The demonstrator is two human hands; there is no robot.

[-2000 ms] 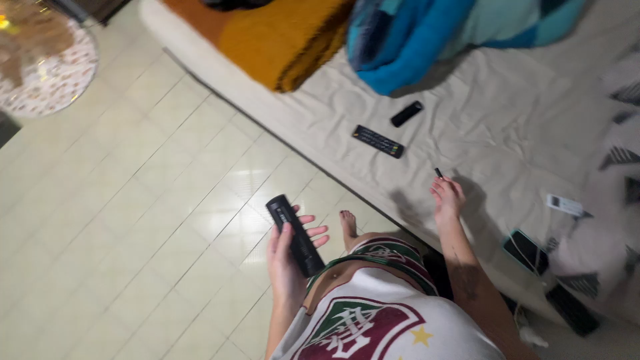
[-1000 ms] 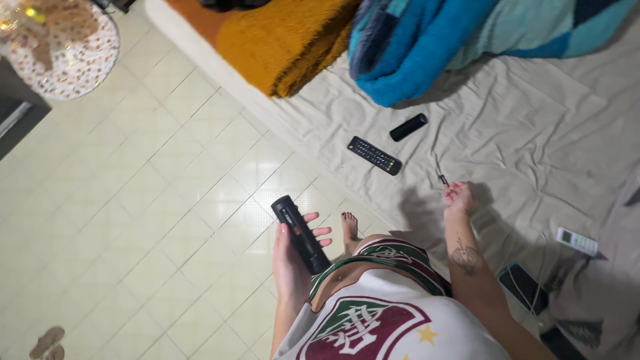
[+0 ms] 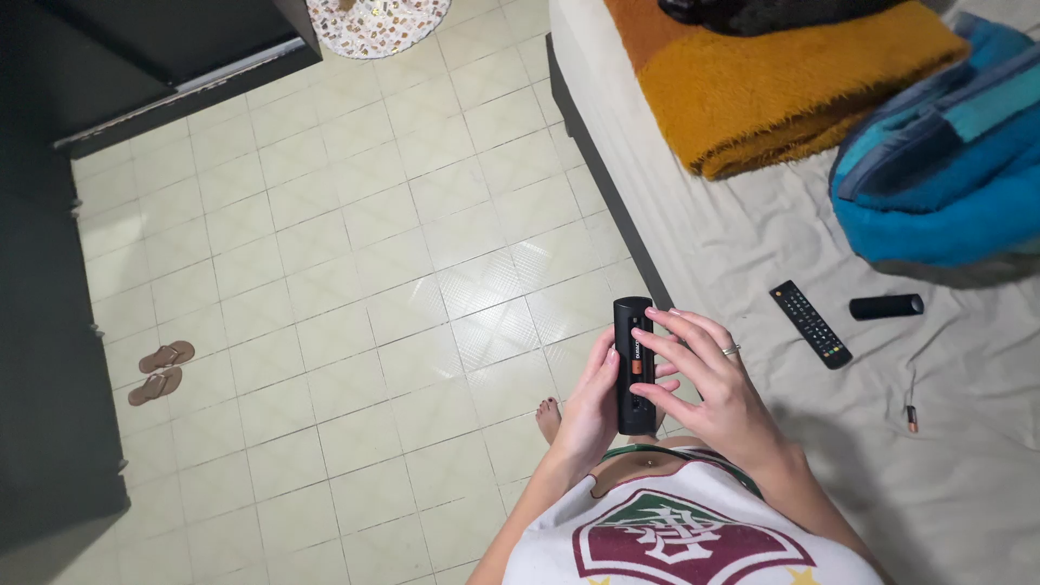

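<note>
My left hand point(image 3: 597, 398) holds a black remote control point(image 3: 626, 410) upright in the view, with its battery compartment uncovered and a battery point(image 3: 638, 349) inside. The fingertips of my right hand point(image 3: 703, 374) touch the remote's right side and the compartment. On the bed to the right lie a black remote with many buttons point(image 3: 811, 323), a smooth black piece point(image 3: 886, 306) that looks like a cover or small remote, and a loose small battery point(image 3: 912, 418) with a copper-coloured end.
The bed point(image 3: 731, 244) has a rumpled light sheet, a folded mustard blanket point(image 3: 780, 81) and a blue blanket point(image 3: 934, 195). Brown flip-flops point(image 3: 162, 374) lie on the tiled floor point(image 3: 366, 325). Dark furniture point(image 3: 49, 325) stands at the left, a round patterned mat point(image 3: 378, 24) at the top.
My right hand has left the spot above the sheet and come to the remote in my left hand. A small battery now lies on the sheet. The view has swung left.
</note>
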